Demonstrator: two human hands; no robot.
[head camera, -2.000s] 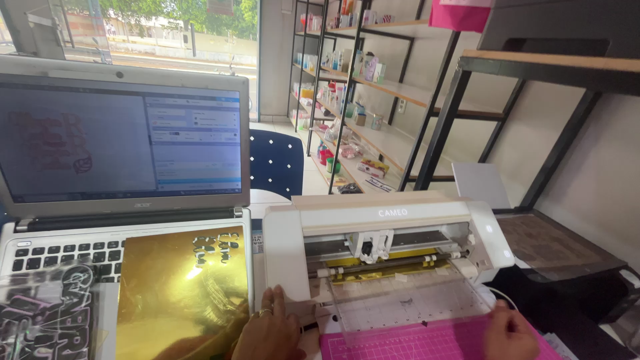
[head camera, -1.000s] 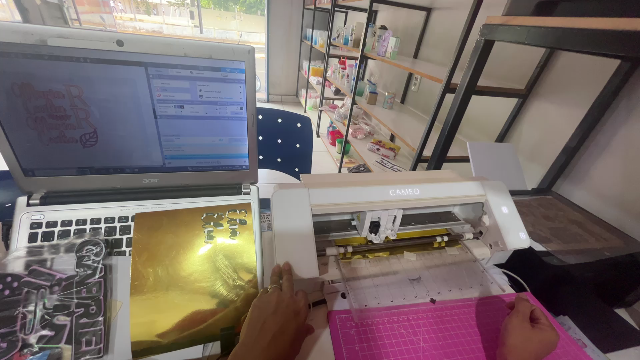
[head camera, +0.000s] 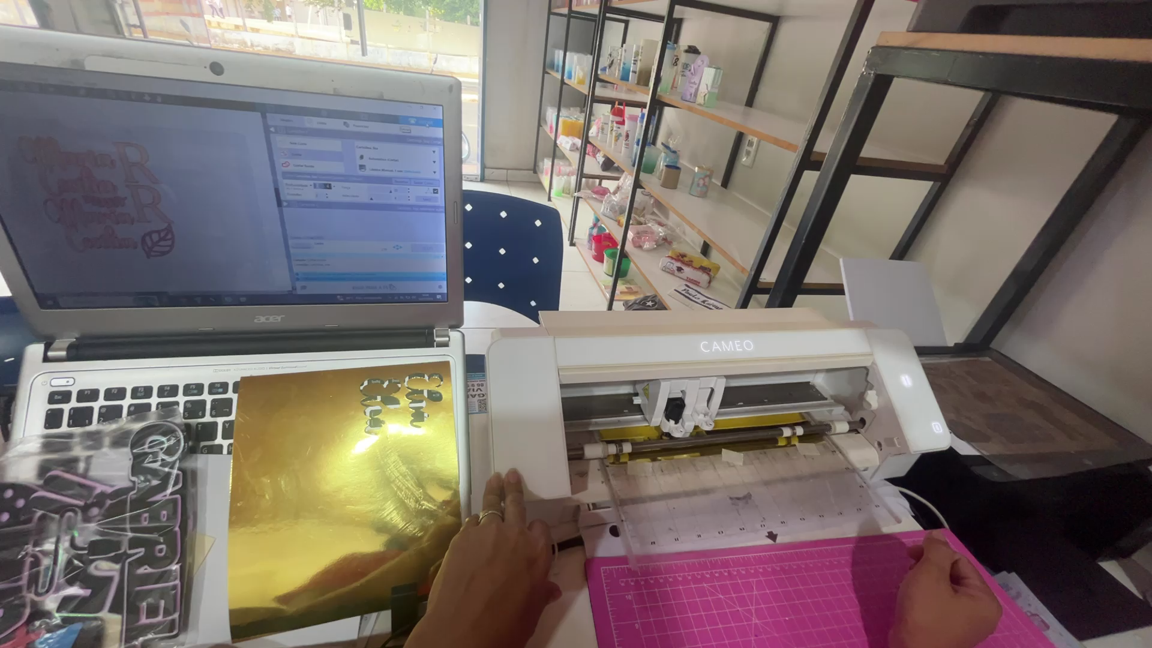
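A white Cameo cutting machine (head camera: 711, 346) stands before me with a clear gridded cutting mat (head camera: 747, 504) lying partly inside it. The blade carriage (head camera: 684, 405) sits near the middle of its rail, above gold sheet at the rollers. My left hand (head camera: 499, 567), with a ring, rests its fingertips on the machine's left front side and holds nothing. My right hand (head camera: 945, 594) is loosely curled over the right part of a pink gridded mat (head camera: 720, 594); whether anything is inside it cannot be seen. A gold mirror-finish sheet (head camera: 333, 504) with cut-out lettering lies on the laptop.
An open Acer laptop (head camera: 360, 315) stands at left, with plastic-wrapped black lettering (head camera: 153, 540) over its keyboard. Behind are a blue chair (head camera: 513, 247) and metal-framed shelves (head camera: 702, 207) with goods. Black cloth (head camera: 999, 531) lies right of the machine, near a white cable (head camera: 922, 504).
My left hand stays against the machine's left side, and my right hand stays over the pink mat. The view has shifted somewhat.
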